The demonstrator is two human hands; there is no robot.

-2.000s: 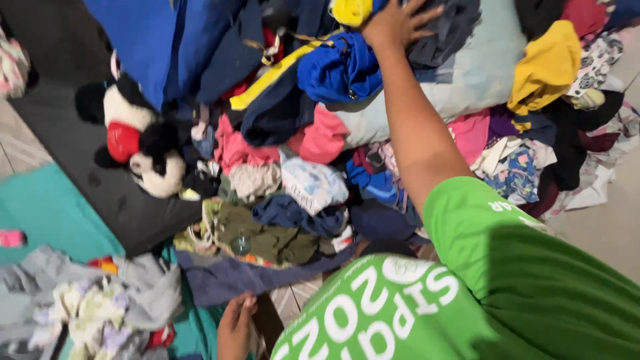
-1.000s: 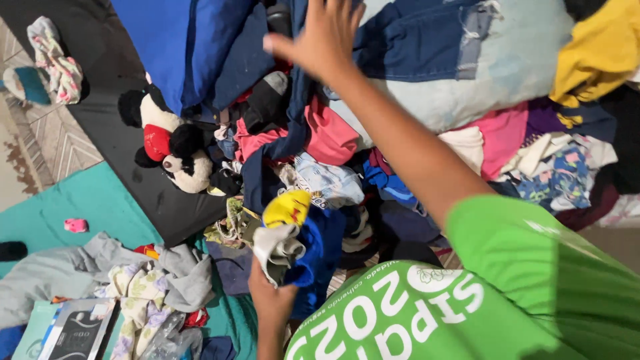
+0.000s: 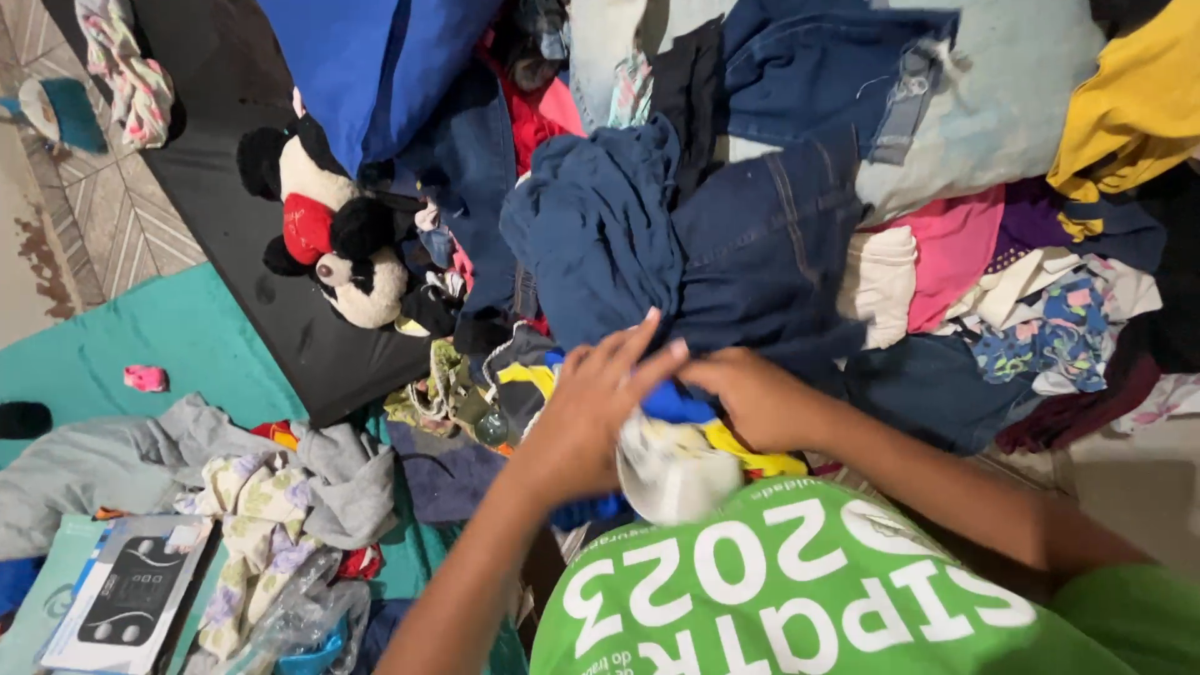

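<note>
Near the middle, my left hand is spread over the near edge of the clothes pile, blurred. A blurred white cloth bundle lies just beneath it, with blue and yellow fabric beside it. My right hand reaches in from the right, its fingers partly hidden at the blue and yellow fabric; its grip cannot be made out. Right above both hands lie a bunched dark blue cloth and dark denim jeans.
A panda plush toy lies on a black mat at the left. Lower left, a teal cloth bears grey fabric and a printed box. A yellow garment and pink cloth lie at the right.
My right hand has come down from the top of the pile to beside my left hand. The blue, yellow and white bundle was in my left hand one second ago. Dark jeans now cover more of the middle.
</note>
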